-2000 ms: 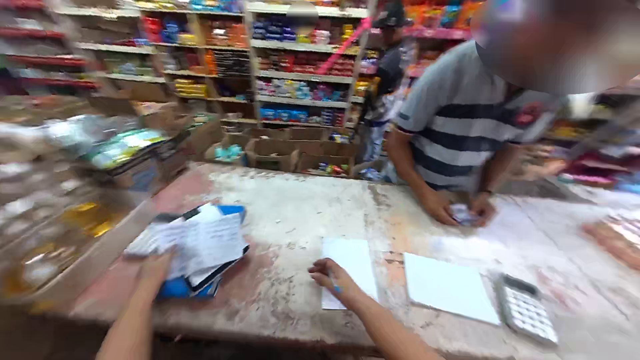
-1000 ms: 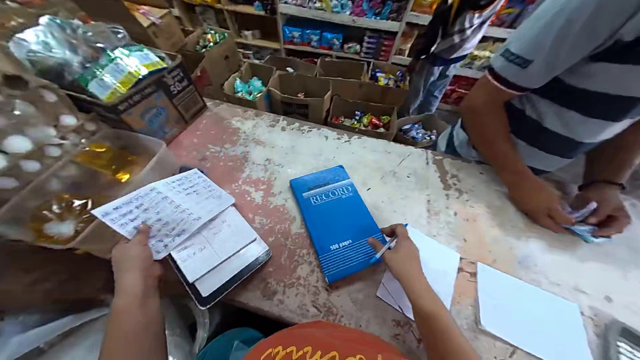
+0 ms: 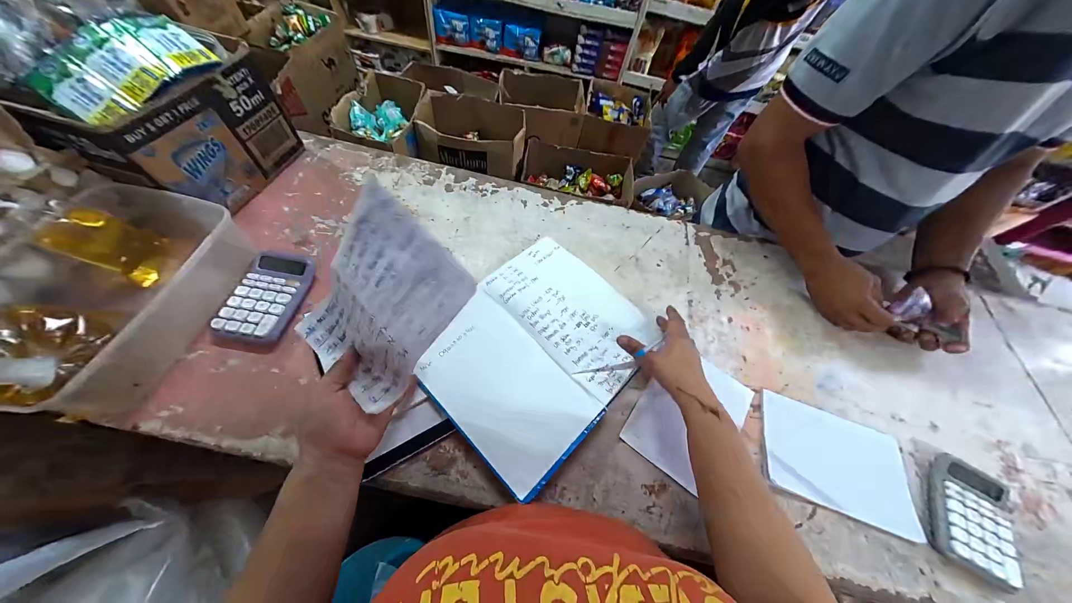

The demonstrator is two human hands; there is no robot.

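Note:
My left hand (image 3: 347, 414) grips handwritten paper sheets (image 3: 394, 293), raised and bent over the left edge of a notebook. The blue-covered record book (image 3: 523, 402) lies open on the worn counter, with handwriting on its right page and a short line on the left one. Between the fingers of my right hand (image 3: 670, 360) is a pen (image 3: 607, 367), its tip over the written page. Part of a dark-edged pad (image 3: 410, 440) shows beneath the book and my left hand. Blank white paper (image 3: 649, 431) lies partly under my right forearm.
A purple calculator (image 3: 265, 299) and a plastic tub of yellow packets (image 3: 188, 251) are at left; white paper (image 3: 837, 461) and a grey calculator (image 3: 976, 519) at right. Across the counter (image 3: 586, 226), a person's hands (image 3: 896, 310) hold small items. Cardboard boxes (image 3: 469, 138) stand behind.
The blue record book, closed a second ago, is now open. My left hand has brought the written sheets toward it. The purple calculator now shows at left.

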